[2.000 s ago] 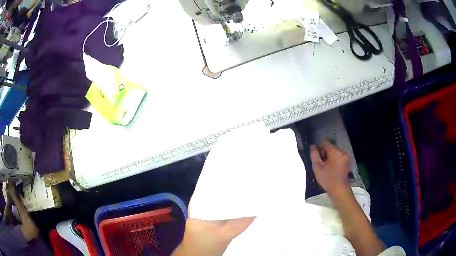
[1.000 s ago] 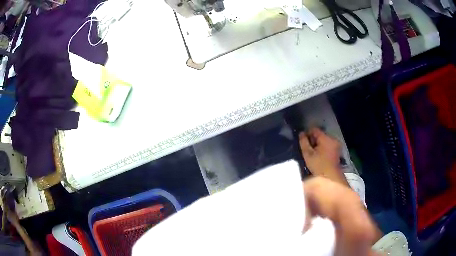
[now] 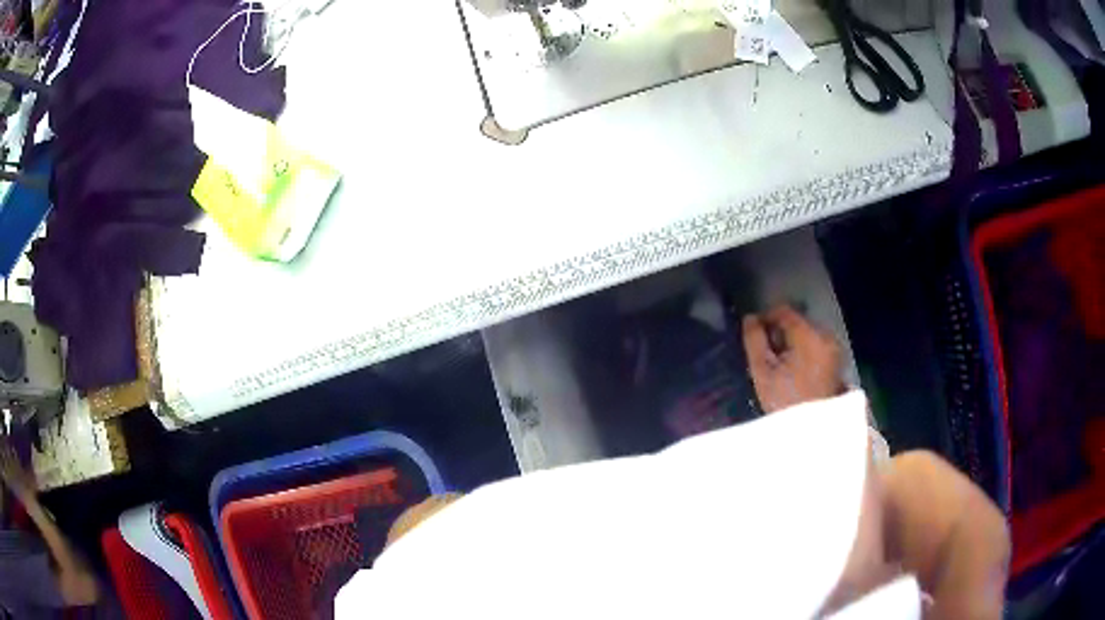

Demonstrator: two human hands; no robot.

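A large plain white tissue [image 3: 630,521] fills the lower middle, close to the camera. My left hand [image 3: 945,527] is near the camera at the lower right, cut by the bottom edge and partly hidden by the tissue, which it grips. More skin shows past the tissue's left side. My right hand [image 3: 790,361] rests with curled fingers at the right side of the stained greyish drawer frame [image 3: 806,273] below the table; nothing shows in it. A green-yellow tissue pack [image 3: 273,200] lies on the tabletop at left, a white tissue sticking out.
The table edge with measuring tape [image 3: 570,276] crosses the view. Sewing machine parts [image 3: 557,30] are at top, with black shears [image 3: 879,73] and paper labels [image 3: 757,36] right of them. Purple fabric [image 3: 115,182] hangs at left. Baskets stand below left [image 3: 321,454] and right [image 3: 996,400].
The tissue has moved down and closer to the camera, uncovering the drawer. My left hand has moved from the lower middle to the lower right. My right hand has stayed at the drawer.
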